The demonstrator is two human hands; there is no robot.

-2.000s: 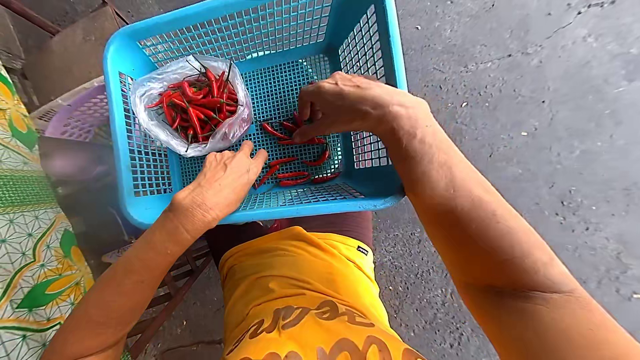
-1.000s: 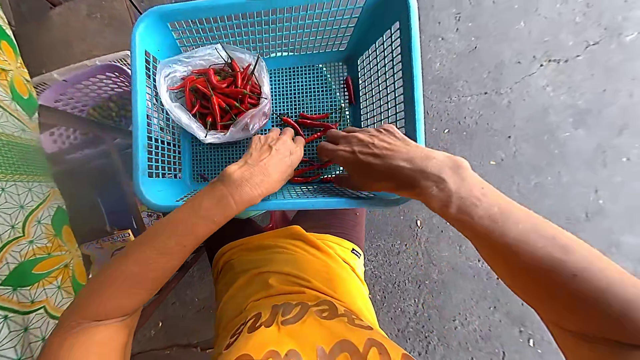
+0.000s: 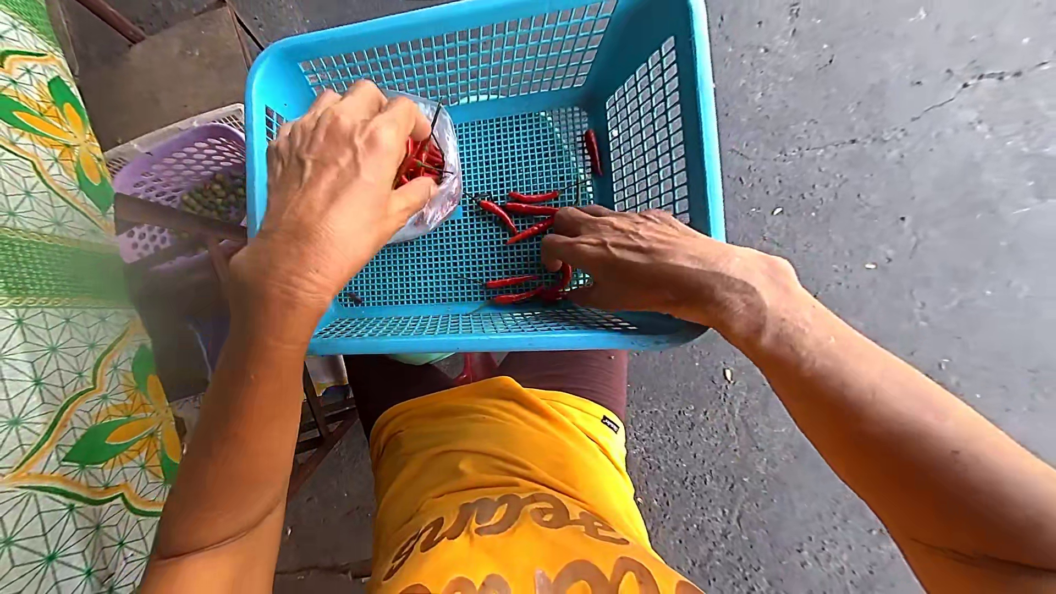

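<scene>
A blue plastic basket [image 3: 495, 340] rests across my lap. In its left part lies a clear plastic bag [image 3: 450, 194] filled with red chili peppers [image 3: 422, 158]. My left hand [image 3: 346, 157] is over the bag and covers much of it; its fingertips are at the chilies, and whether they hold one is hidden. Several loose red chilies [image 3: 497, 216] are scattered on the basket's mesh floor right of the bag. My right hand [image 3: 639, 260] reaches down among them with curled fingers, touching or very near some; its grip cannot be told. One chili [image 3: 592, 153] lies by the right wall.
Left of the blue basket is a purple plastic basket [image 3: 177, 169] with small green round produce [image 3: 216, 196] in it. A patterned green, white and yellow cloth [image 3: 58, 363] hangs along the left edge. Grey concrete floor [image 3: 874, 165] spreads out on the right.
My left hand has moved from the loose chilies up to the bag. My right hand remains over the loose chilies at the right side of the basket.
</scene>
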